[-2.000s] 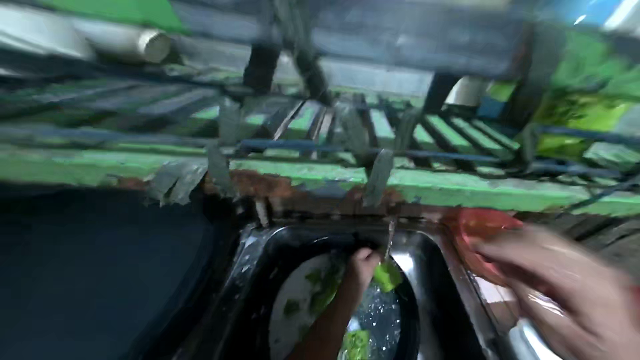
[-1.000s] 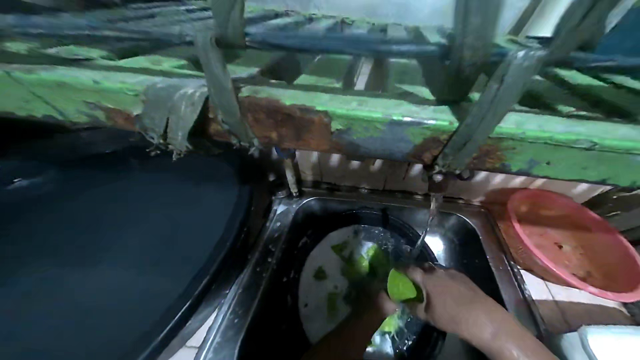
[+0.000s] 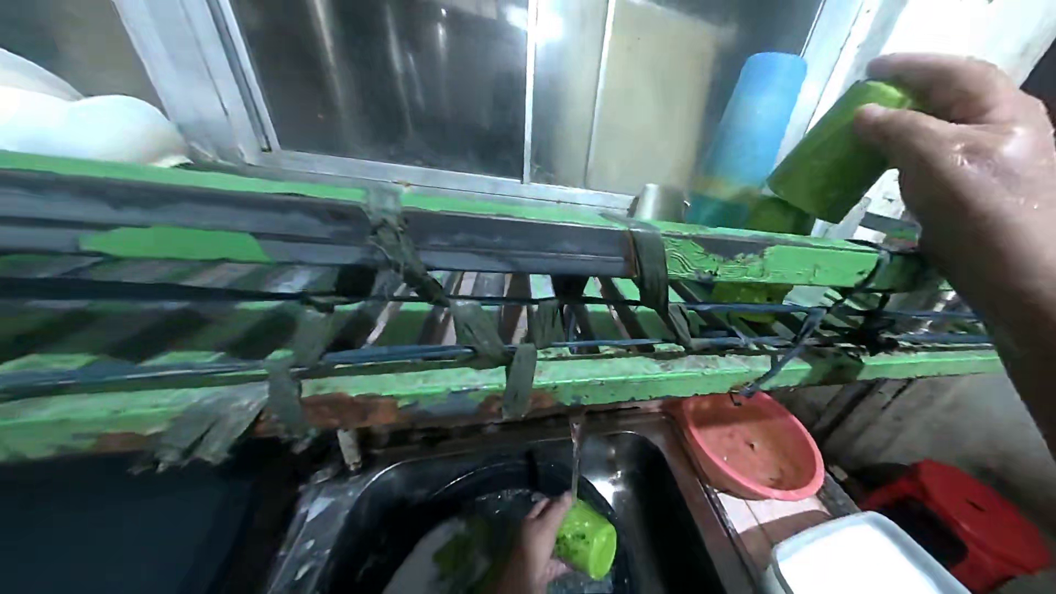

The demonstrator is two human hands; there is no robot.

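My right hand (image 3: pixel 965 124) holds a green plastic cup (image 3: pixel 841 153), tilted, above the right end of the green slatted rack (image 3: pixel 775 262). Just left of that cup stands a tall blue stack of cups (image 3: pixel 747 136), with another green item low beside it. Down in the steel sink (image 3: pixel 660 495), my left hand (image 3: pixel 540 536) grips a second green cup (image 3: pixel 587 540) near a thin stream of water (image 3: pixel 576 454). Below it a dark basin (image 3: pixel 487 474) holds water, a white round thing and blurred green pieces.
A pink-orange plastic basin (image 3: pixel 755 445) sits right of the sink, with a white container (image 3: pixel 866 557) and a red plastic stool (image 3: pixel 961 520) nearby. A large dark surface (image 3: pixel 140 528) lies to the left. Cloth strips (image 3: pixel 520 379) hang from the rack; white dishware (image 3: pixel 107 128) rests on it.
My right hand has risen from the sink to the rack's right end with a green cup. My left hand stays in the sink, where a green cup now shows in it. The view has tilted upward.
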